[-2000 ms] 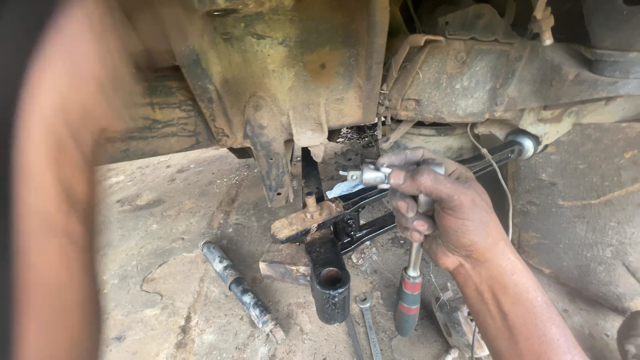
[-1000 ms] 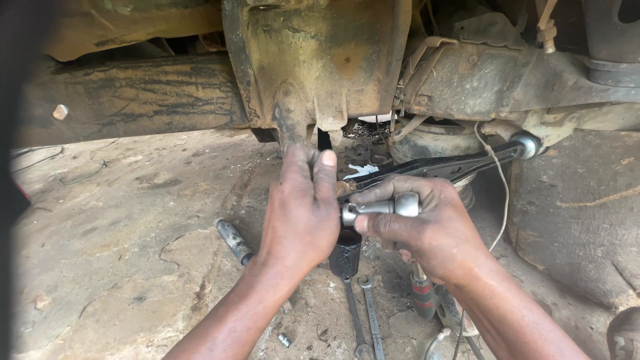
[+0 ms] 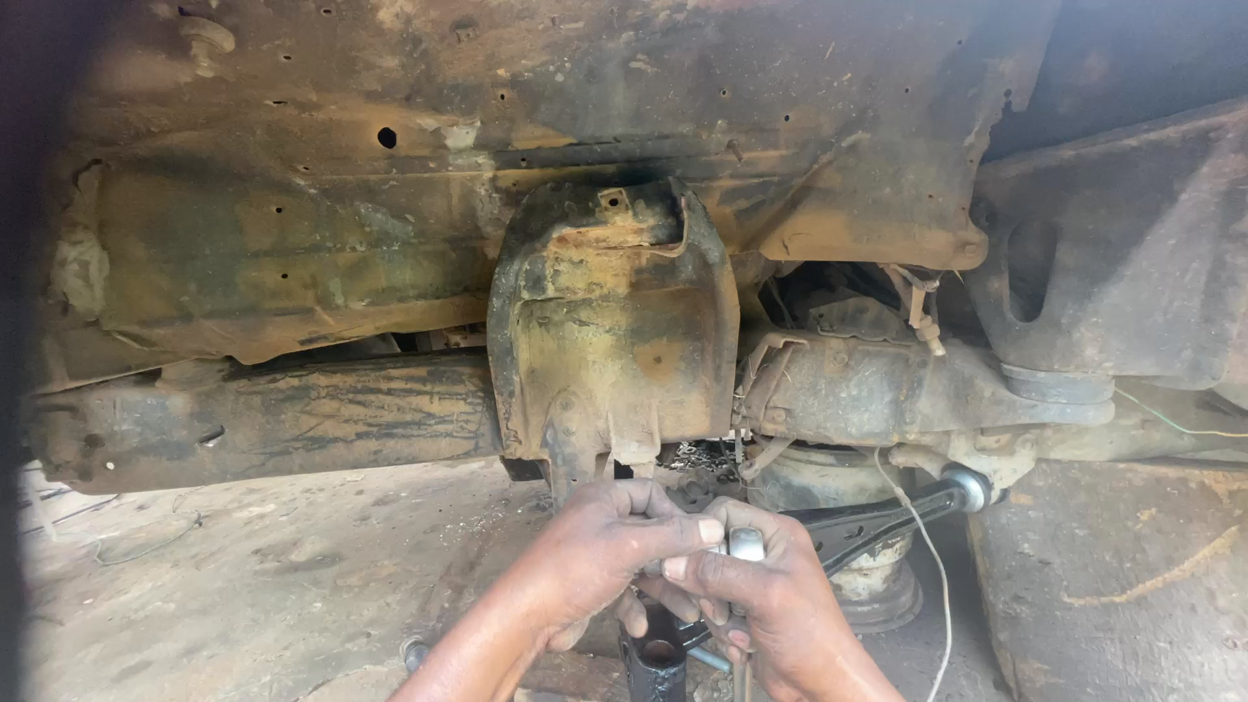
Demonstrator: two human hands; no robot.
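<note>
My right hand (image 3: 756, 575) is closed around the head of a ratchet wrench (image 3: 746, 544), whose shaft runs down below the palm. Thumb and fingers of my left hand (image 3: 624, 551) meet the right fingers at the ratchet head; what they pinch there is mostly hidden. Just beneath both hands stands the black tubular end of a suspension arm (image 3: 660, 651). Behind them hangs a rusty frame bracket (image 3: 624, 361). A black control arm (image 3: 877, 517) reaches from behind my right hand to a round bushing (image 3: 967, 487).
A rusty chassis rail (image 3: 292, 419) crosses at the left, under corroded body panels (image 3: 390, 195). An axle housing (image 3: 848, 385) lies at the right, with a thin cable (image 3: 931, 546) hanging below. A metal cylinder's end (image 3: 414, 653) shows on the concrete floor at lower left.
The left hand came in from the left side to meet the right at the ratchet. Both hands stay together at its head. The view has tilted upward.
</note>
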